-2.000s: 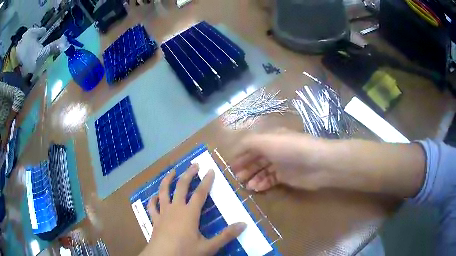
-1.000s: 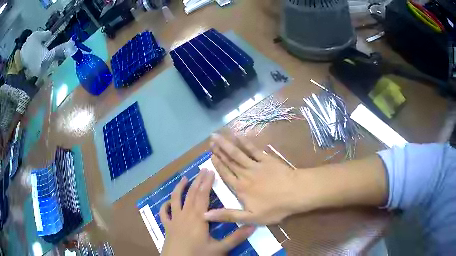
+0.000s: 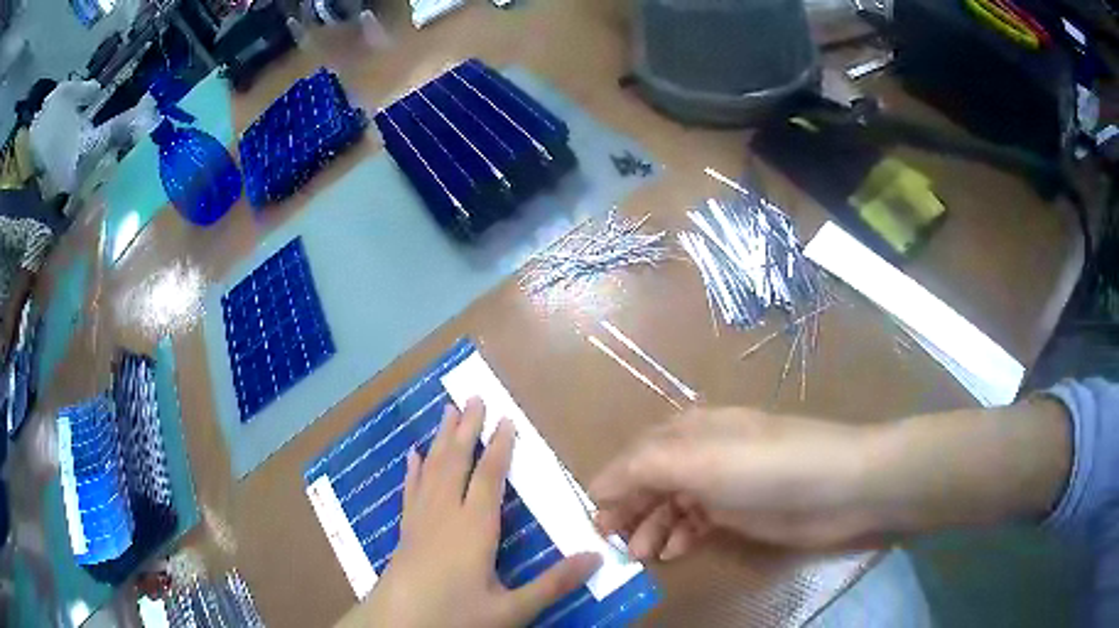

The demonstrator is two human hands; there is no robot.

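A bright blue solar cell panel (image 3: 380,429) with silver lines lies on the brown table in front of me. A long white strip (image 3: 535,460) lies along its right side, and a shorter white strip (image 3: 342,532) lies at its left edge. My left hand (image 3: 460,528) rests flat on the panel, fingers spread, the fingertips and thumb touching the long strip. My right hand (image 3: 687,491) is at the strip's right edge, low over the table, with curled fingers. Whether it pinches something is hidden. Two thin silver ribbons (image 3: 644,362) lie just beyond it.
A pale mat (image 3: 368,288) holds a single cell (image 3: 277,329) and a dark cell stack (image 3: 472,141). Ribbon piles (image 3: 749,264), loose white strips (image 3: 920,313), a yellow sponge (image 3: 899,202) and a grey container (image 3: 724,61) are at right. A blue spray bottle (image 3: 196,172) stands far left.
My right hand has moved off the panel's middle to its right edge, and its fingers have curled. My left hand stays on the panel. The whole view has shifted slightly.
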